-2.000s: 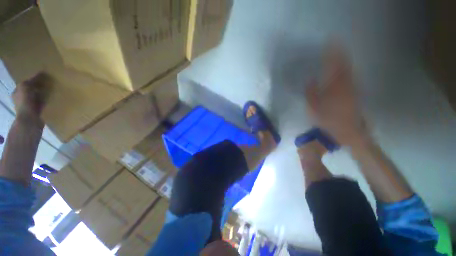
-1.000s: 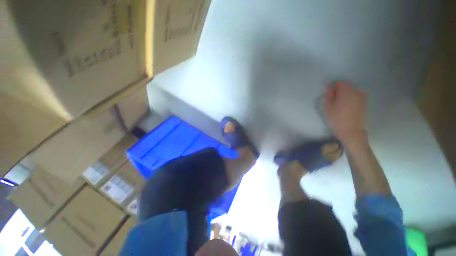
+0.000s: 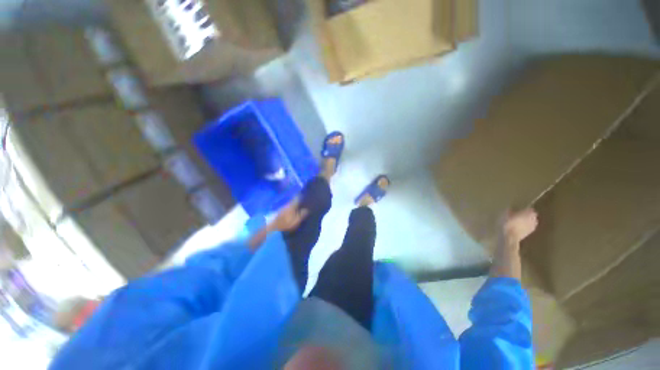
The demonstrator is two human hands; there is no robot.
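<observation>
A large brown carton stands or leans at the right, with long flap edges running diagonally across it. My right hand is closed on the edge of one of its flaps. My left hand is low beside my thigh, near the blue crate; it is blurred, nothing shows in it, and its finger shape is unclear.
An open blue plastic crate with something dark inside is left of my feet. Stacked brown cartons with white labels fill the left. Another open carton is at top centre. Grey floor lies between.
The view has swung right and risen. My right hand, off any carton before, now grips the right carton's flap. My left hand, on a carton flap two seconds ago, is now by my thigh.
</observation>
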